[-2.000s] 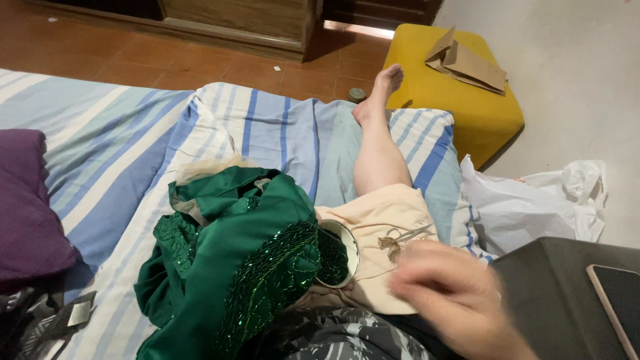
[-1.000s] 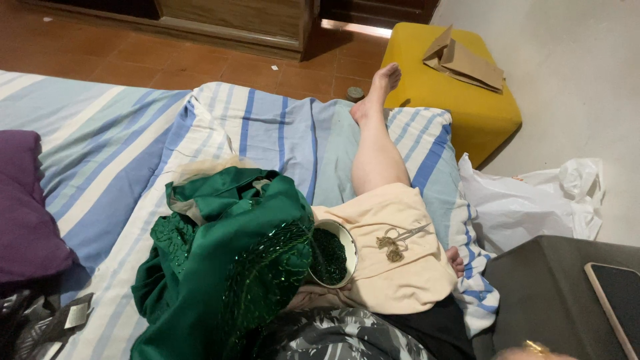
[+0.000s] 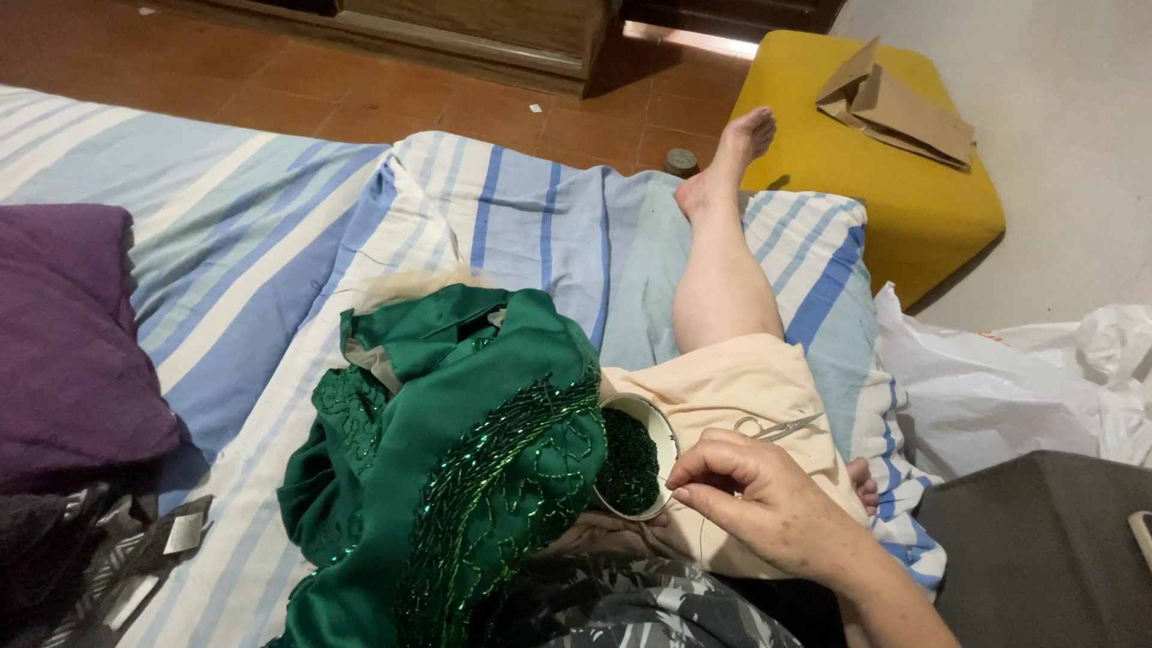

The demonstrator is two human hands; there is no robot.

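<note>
My right hand (image 3: 751,504) pinches a thin thread, seemingly with a needle, between thumb and forefinger at the rim of a round white bowl. Dark green beads (image 3: 628,463) fill much of the bowl (image 3: 664,430). Green satin fabric (image 3: 504,405) with beaded embroidery lies bunched to the left of the bowl, over my lap. My left hand is hidden, perhaps beneath the fabric. Small metal scissors (image 3: 778,427) rest on a cream cloth (image 3: 729,373) just above my right hand.
I sit on a bed with a striped sheet (image 3: 567,225). A purple cloth (image 3: 72,342) lies at the left. At the right are white plastic bags (image 3: 999,378), a dark grey surface (image 3: 1035,549) and a phone's edge (image 3: 1143,531). A yellow pouf (image 3: 927,216) bears folded brown paper (image 3: 913,112).
My right hand, mostly out of view at the lower right one second ago, has come back in to the bowl's rim. It now covers part of the cream cloth.
</note>
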